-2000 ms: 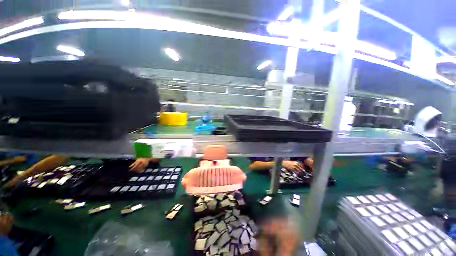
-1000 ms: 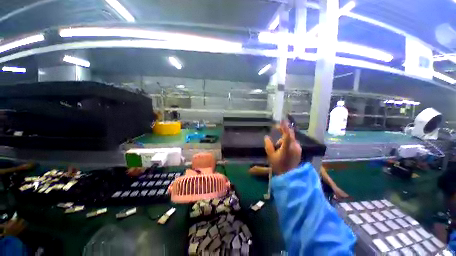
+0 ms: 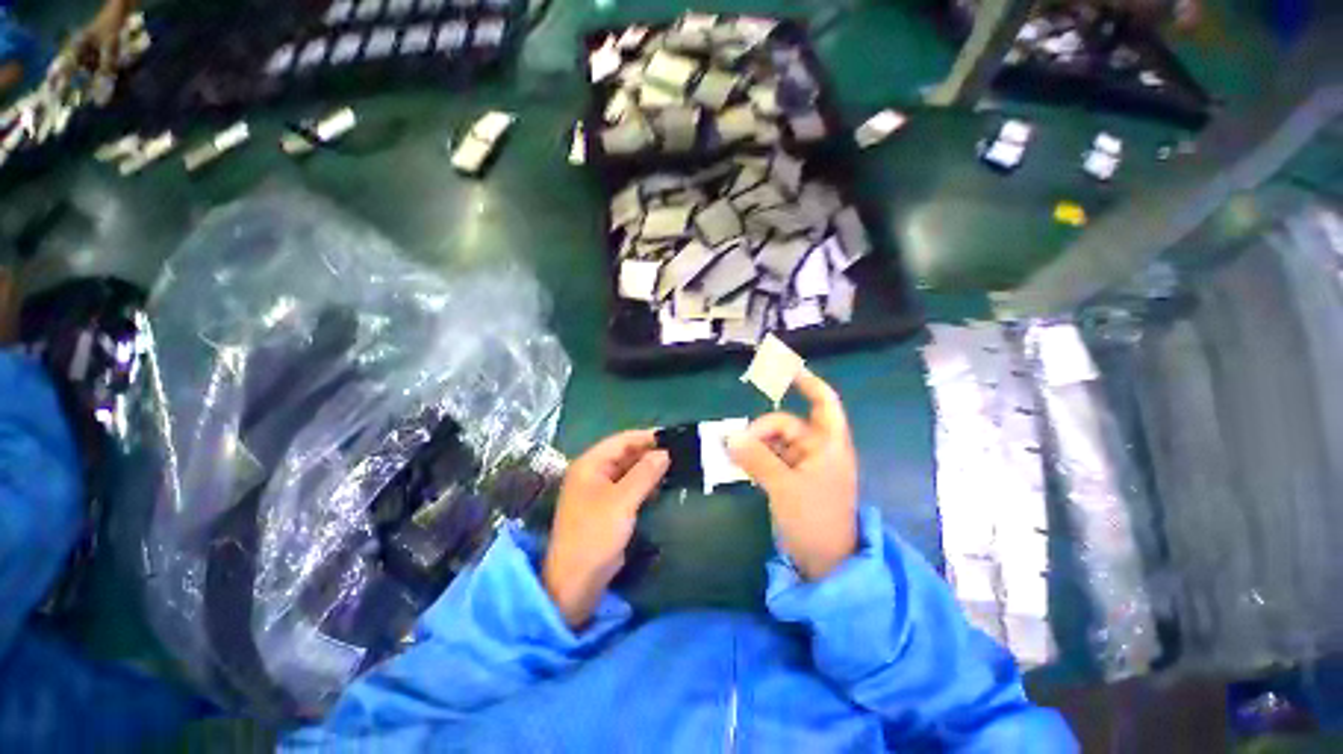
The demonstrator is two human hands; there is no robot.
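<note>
My left hand holds a small black part between thumb and fingers, in front of my chest. My right hand pinches a white square that lies against the right side of the black part. A second pale, cream square is stuck on a raised fingertip of my right hand. Beyond my hands, a black two-section tray holds a heap of pale pieces. I cannot tell whether the white square is attached to the black part.
A clear plastic bag with black parts lies left. A column of overlapping pale squares and a clear plastic strip lie right, beside a translucent stack. Pale-and-dark pieces lie across the bench. Another person's blue sleeve is far left.
The view has tilted down from the line to the bench. My right hand, raised a second ago, is now low in front of me at the parts. My left hand has come into view.
</note>
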